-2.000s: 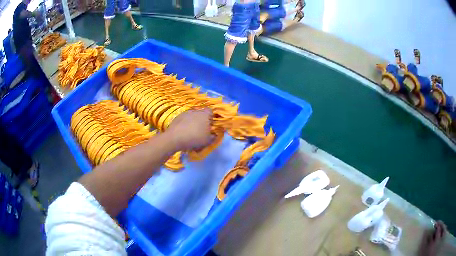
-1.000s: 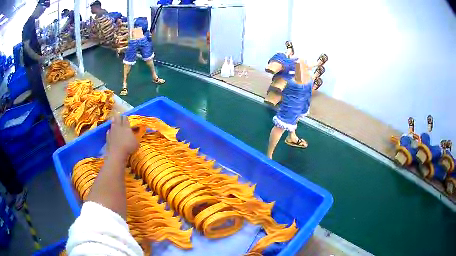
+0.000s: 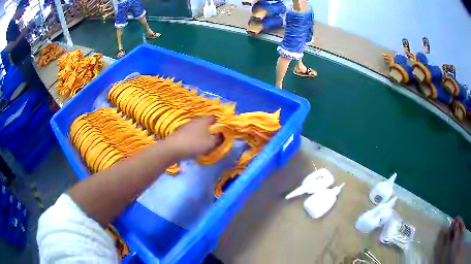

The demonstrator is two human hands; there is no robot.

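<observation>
Many orange waist sashes (image 3: 150, 105) stand in two rows inside a large blue crate (image 3: 268, 90) on a white liner. My left hand (image 3: 199, 135), bare below a white sleeve, reaches in from the lower left. Its fingers are closed on an orange sash (image 3: 219, 149) at the near end of the longer row, partly hidden by the hand. More sash pieces lie along the crate's right side. A blurred, skin-coloured shape at the right edge may be my right hand (image 3: 455, 234); its grip cannot be made out.
White glue bottles (image 3: 321, 200) lie on the brown bench right of the crate, beside a small clear packet (image 3: 396, 232). Figure legs in blue shorts (image 3: 297, 33) stand on the green belt (image 3: 356, 121). More figure parts lie on the far ledge. Loose sashes (image 3: 77, 72) are heaped beyond the crate.
My left hand has moved from the row's far end to its near end. The loose-looking ring at the far end two seconds ago is gone from there. The view has tilted down again.
</observation>
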